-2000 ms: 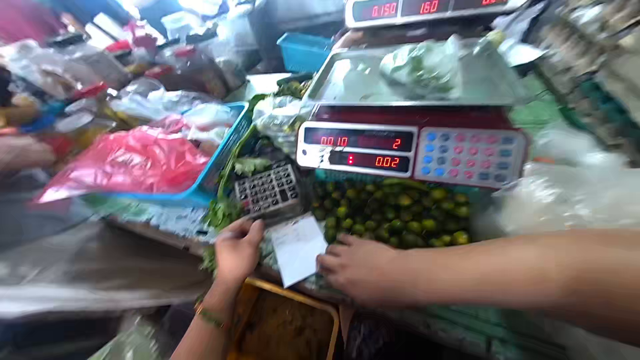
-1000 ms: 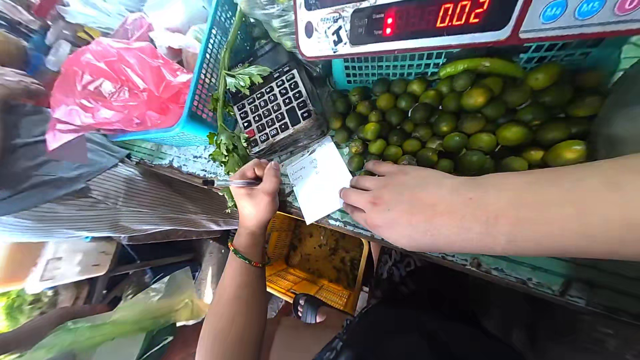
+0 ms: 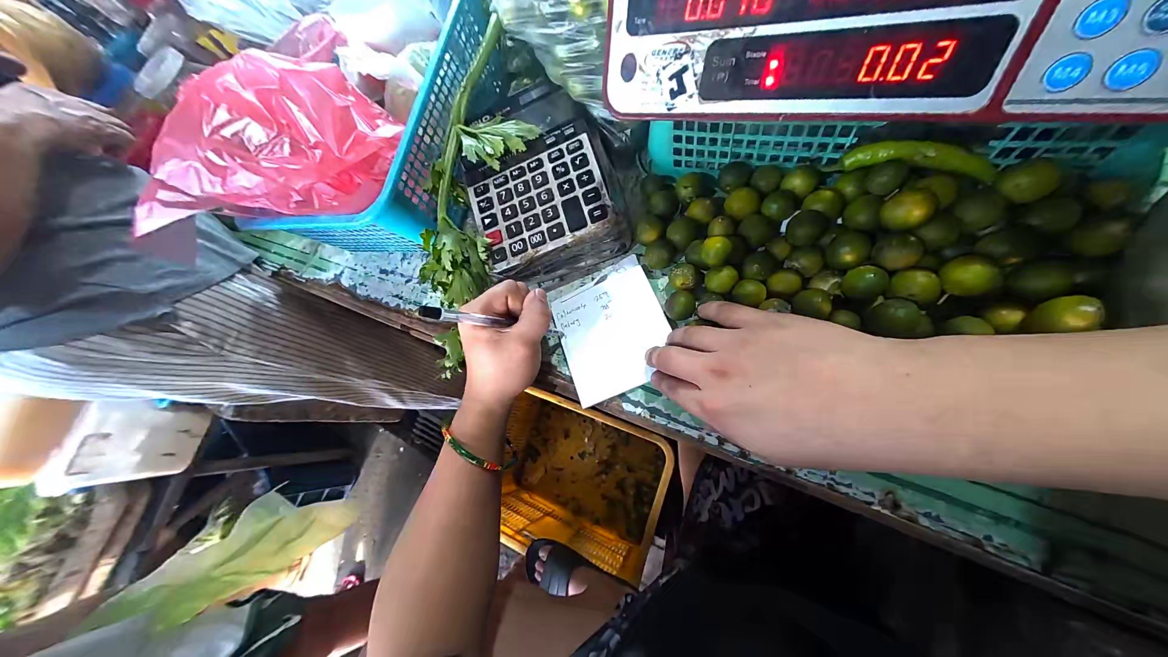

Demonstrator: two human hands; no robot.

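My left hand (image 3: 502, 339) grips a pen (image 3: 461, 318) at the left edge of a small sheet of white paper (image 3: 616, 342) that bears handwriting. My right hand (image 3: 776, 383) lies palm down, its fingertips on the paper's right edge and beside small green citrus fruits (image 3: 844, 251). Behind the paper is a black desktop calculator (image 3: 538, 196) in clear plastic, with a leafy celery-like stalk (image 3: 452, 196) along its left side. A digital weighing scale (image 3: 821, 64) with lit red digits stands above the fruits; a long green chili pepper (image 3: 917, 157) lies on them.
A blue plastic basket (image 3: 424, 128) with a pink plastic bag (image 3: 274, 132) stands at the left. Below the worn table edge (image 3: 703, 438) sits a yellow plastic crate (image 3: 662, 493), with a sandaled foot (image 3: 558, 568) by it. Another person's hand (image 3: 55, 128) shows at the far left.
The view has moved down and closer to the table since the earliest frame. Both hands stay at the paper; the pen, plain one second ago, is still in my left hand.
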